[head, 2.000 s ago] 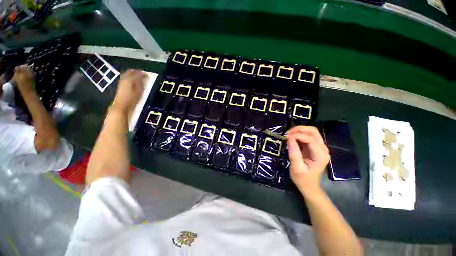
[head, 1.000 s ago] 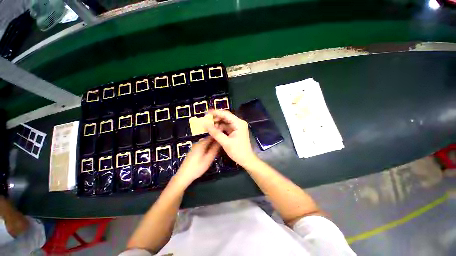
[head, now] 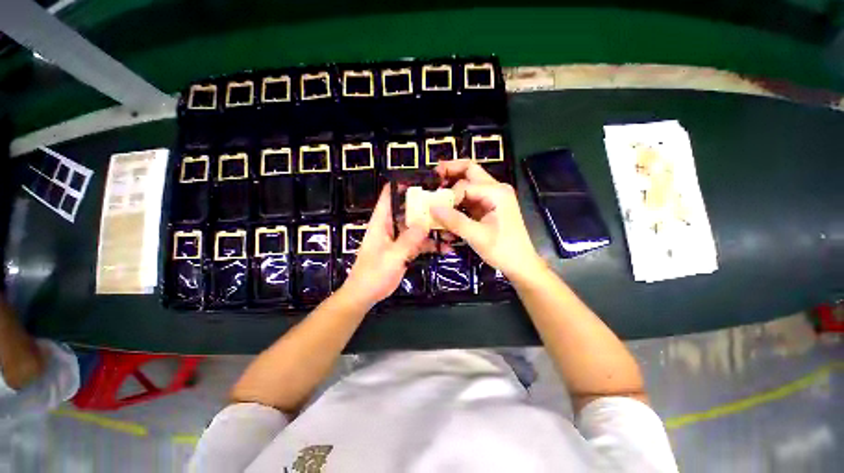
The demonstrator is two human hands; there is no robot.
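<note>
My left hand (head: 384, 254) holds a small black frame (head: 398, 196) above the right part of the tray. My right hand (head: 486, 217) holds a cream adhesive piece (head: 421, 207) against the frame; whether it is stuck down I cannot tell. Both hands meet over the large glossy black blister tray (head: 342, 118), hiding some of its pockets. The tray has three rows of pockets, with yellowish outlines at the tops of the visible ones.
A tan adhesive sheet (head: 131, 222) and a white grid liner (head: 57, 183) lie left of the tray. A dark glossy slab (head: 566, 203) lies to its right, then a white stack of sheets (head: 689, 245) with tan bits. A person's arm (head: 17, 346) shows at far left, near a red stool (head: 130, 381).
The cream piece was held up by my right hand; it is now against a black frame in my left hand. Earlier, my left hand was at the sheet left of the tray. The view has shifted.
</note>
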